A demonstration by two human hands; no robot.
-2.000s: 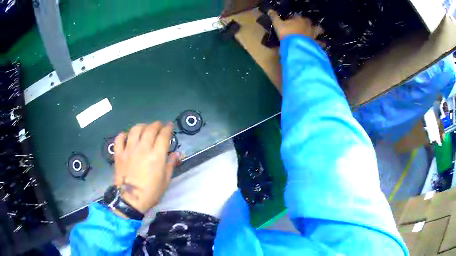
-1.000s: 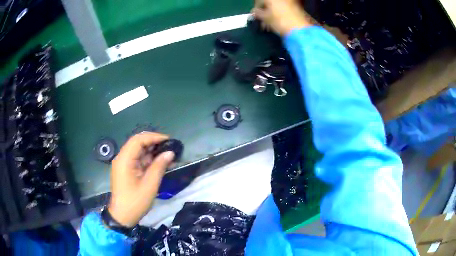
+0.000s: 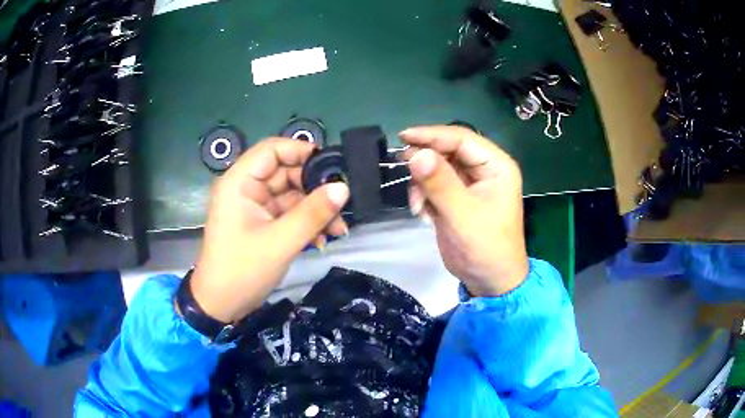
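My left hand (image 3: 274,216) holds a round black part (image 3: 325,169) between thumb and fingers, above the bench's front edge. My right hand (image 3: 470,200) pinches the silver wire handles of a black binder clip (image 3: 364,171). The clip's black body is upright against the right side of the round part. Whether its jaws are around the part's edge I cannot tell. Two more round black parts with pale rings lie on the green bench, one at the left (image 3: 220,148) and one just behind my left hand (image 3: 303,132). Another dark part is mostly hidden behind my right hand.
Loose binder clips (image 3: 549,96) lie at the bench's right, with more behind them. An open cardboard box (image 3: 608,106) of clips stands at the far right. A black tray (image 3: 140,155) with clipped pieces is at the left. A white strip (image 3: 289,65) lies on the bench.
My right hand has come from the clips near the box to the front middle and now holds a clip. My left hand has brought the round part up to it. The view has shifted.
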